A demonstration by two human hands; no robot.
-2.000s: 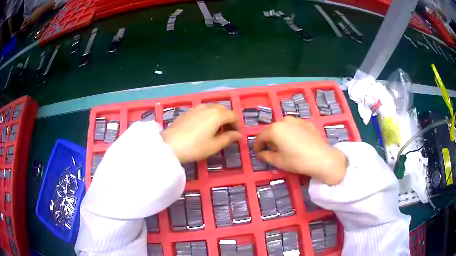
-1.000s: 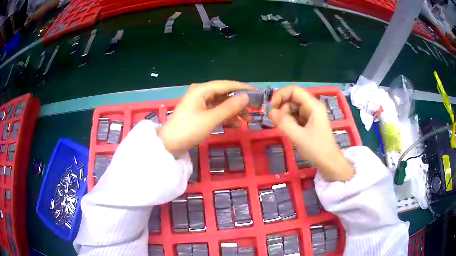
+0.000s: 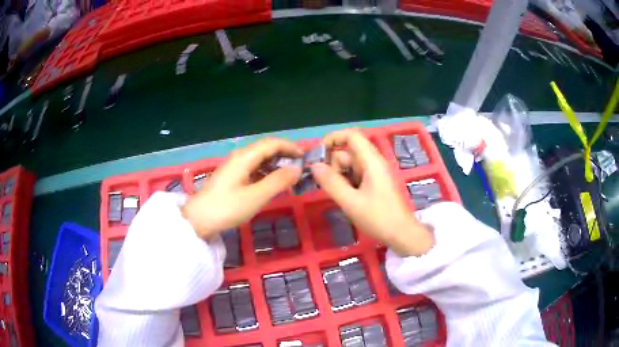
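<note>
My left hand (image 3: 248,183) and my right hand (image 3: 366,186) meet above the upper middle of a red compartment tray (image 3: 260,268). Between their fingertips they hold small grey metal strips (image 3: 314,157), some on the left fingers' side and a short block at the right fingers. The exact number of pieces is hidden by the fingers. The tray's pockets hold grey strip blocks (image 3: 290,296), mostly side by side. The pocket below my right fingers holds grey strips (image 3: 339,227) at its right side, with bare red floor at its left.
A blue bin (image 3: 53,298) with shiny slivers stands left of the tray, beside another red tray (image 3: 22,271). Beyond the teal edge, strips (image 3: 251,59) lie on the dark green belt. White wrap (image 3: 468,133), a black device (image 3: 573,210) and a grey post (image 3: 489,57) are at right.
My hands first reached into the tray's pockets, then lifted grey pieces and now hold them together. The whole view has shifted, so the tray and bin appear further left and lower.
</note>
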